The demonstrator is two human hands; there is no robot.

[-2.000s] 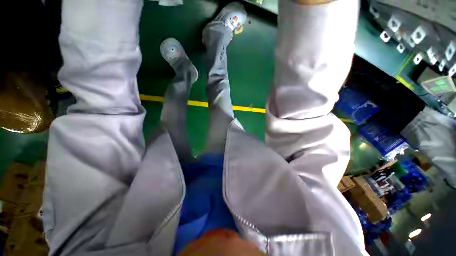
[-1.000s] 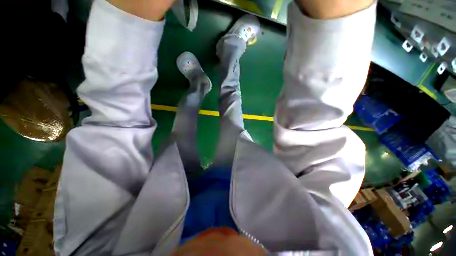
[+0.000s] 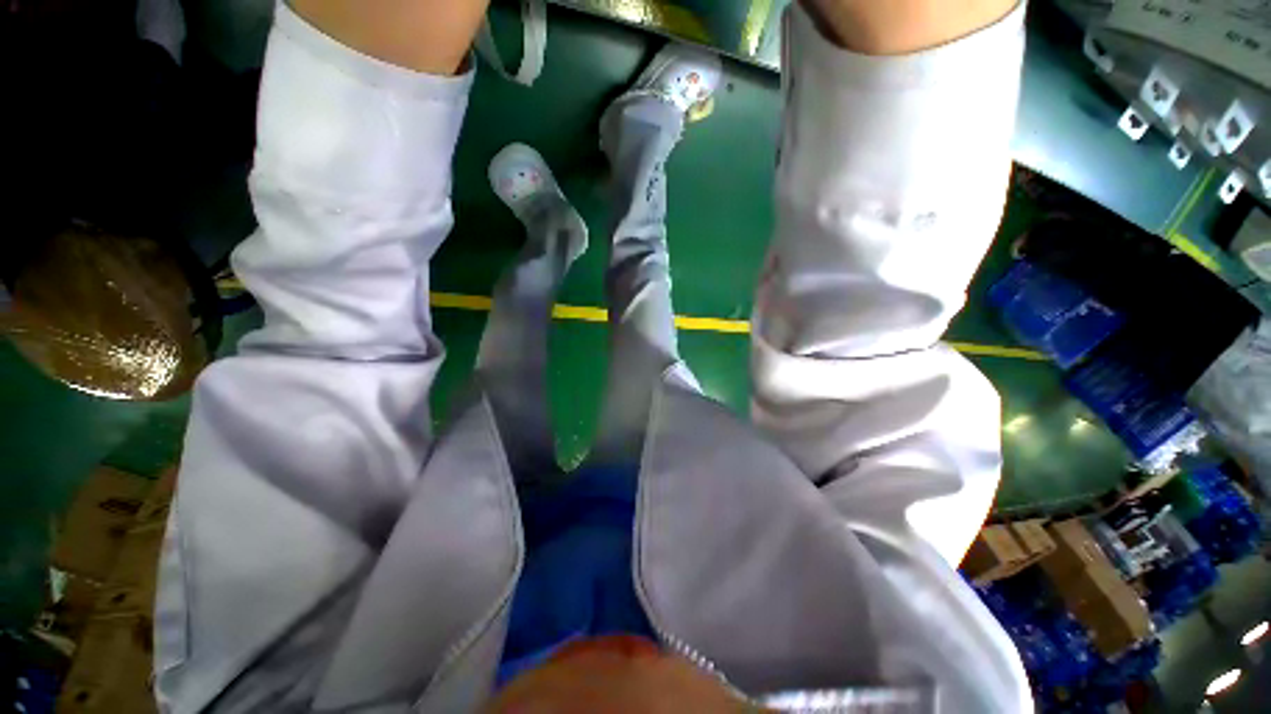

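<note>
Both my hands are cut off by the top edge; only the bare wrists and light grey sleeves show, so what the hands hold is hidden. A narrow white strip (image 3: 533,45) hangs in a loop just right of my left wrist, its upper end out of the picture. White retail boxes (image 3: 1210,39) with small holed hang tabs lie on the green bench (image 3: 1066,128) at the top right, to the right of my right sleeve.
My legs and white shoes (image 3: 523,175) are on the green floor with a yellow line. Blue plastic packs (image 3: 1059,314) lie at right. Brown cartons (image 3: 1101,579) are at lower right and lower left. A brown shiny rounded object (image 3: 105,314) is at left.
Since two seconds ago, both wrists and the hanging white strip have come into view at the top. In the last second my forearms have moved slightly closer together.
</note>
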